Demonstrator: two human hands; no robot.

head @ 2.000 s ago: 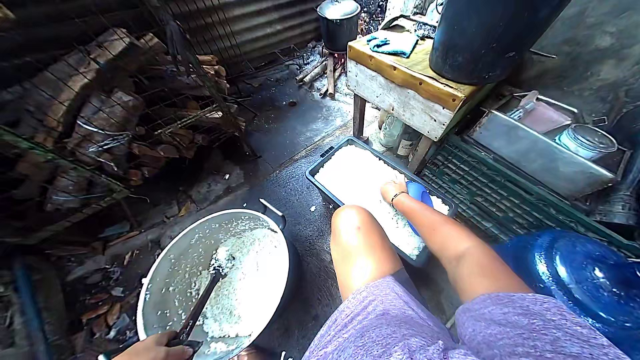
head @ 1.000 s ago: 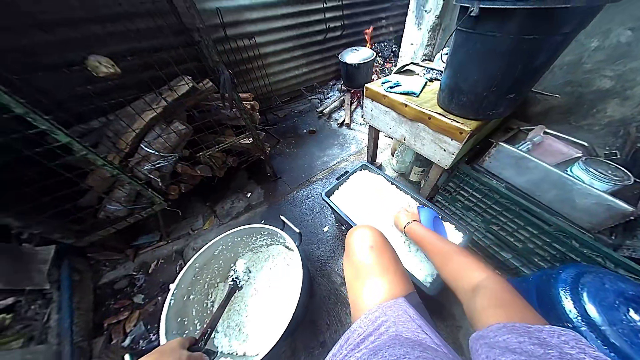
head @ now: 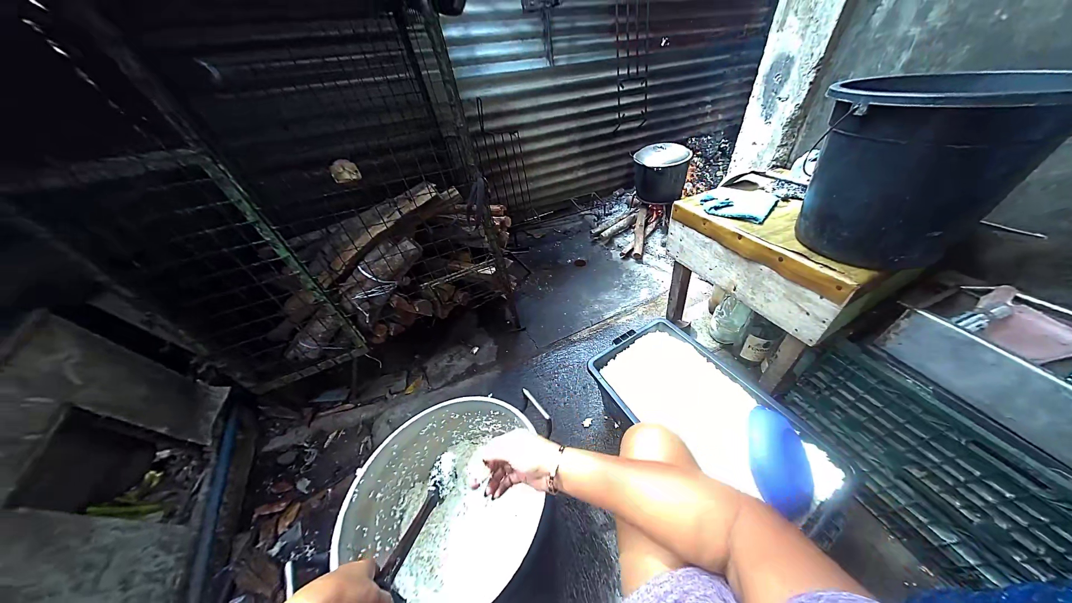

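A large metal pot (head: 360, 494) holding cooked white rice stands at the lower middle. At the bottom edge my left hand (head: 347, 582) grips the dark handle of a spoon or paddle (head: 412, 536), whose rice-coated head rests in the pot. Over the pot's right side hangs my right hand (head: 515, 461), fingers curled down and apart, holding nothing visible. To the right, a dark rectangular plastic tub (head: 615, 398) is filled with white rice (head: 682, 381). A blue plastic scoop or bowl (head: 779, 461) lies on that rice, partly beside my forearm.
A wooden table (head: 754, 280) bears a big black bucket (head: 904, 176) and a cloth (head: 741, 203). Farther back, a lidded pot (head: 662, 172) sits over a wood fire. Firewood (head: 402, 243) is stacked behind wire mesh at left. A green slatted rack (head: 904, 469) is at right.
My right hand has left the blue scoop in the tub and moved left over the metal pot. My left hand still holds the handle. The view has swung left.
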